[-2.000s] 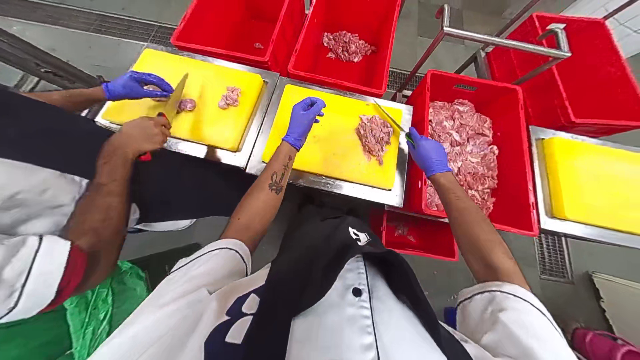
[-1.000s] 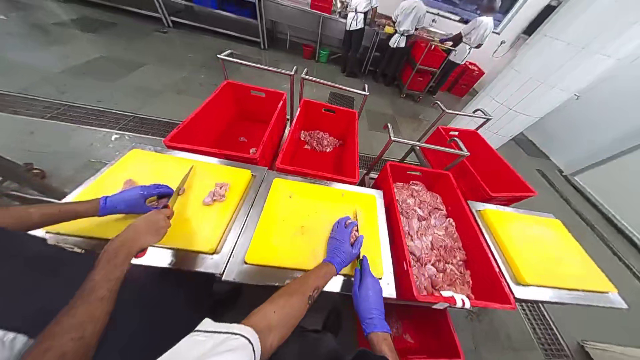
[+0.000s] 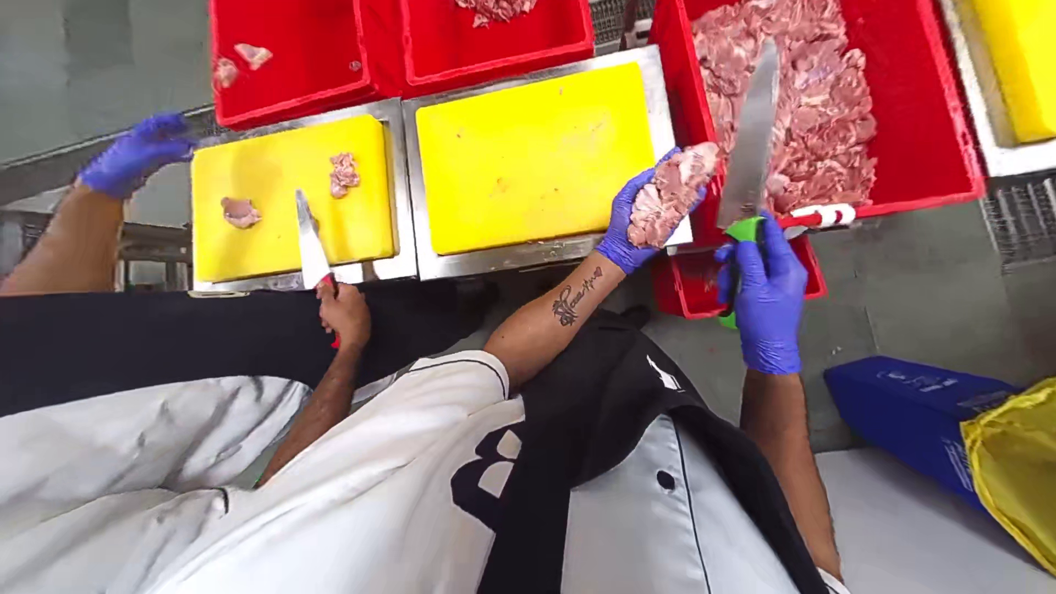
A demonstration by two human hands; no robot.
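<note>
Cut raw meat pieces [image 3: 670,194] lie in my left hand [image 3: 631,216], gloved in blue, over the right edge of the yellow cutting board [image 3: 536,161]. My right hand [image 3: 767,289], also gloved, grips a knife [image 3: 752,136] by its green handle, blade pointing up and away. Behind the blade is a red crate [image 3: 916,124] with a large heap of raw meat [image 3: 817,91]. The board before me bears only small scraps and wet marks.
At the left, a co-worker holds a red-handled knife [image 3: 312,247] over another yellow board [image 3: 289,256] with meat pieces. Red crates [image 3: 289,62] stand beyond the boards. A smaller red crate [image 3: 685,285] sits low under the bench. A blue bin [image 3: 907,421] is at the lower right.
My left hand has left the board and now holds meat beside the crate. The knife in my right hand has moved over the crate. The co-worker's gloved hand has moved left off their board.
</note>
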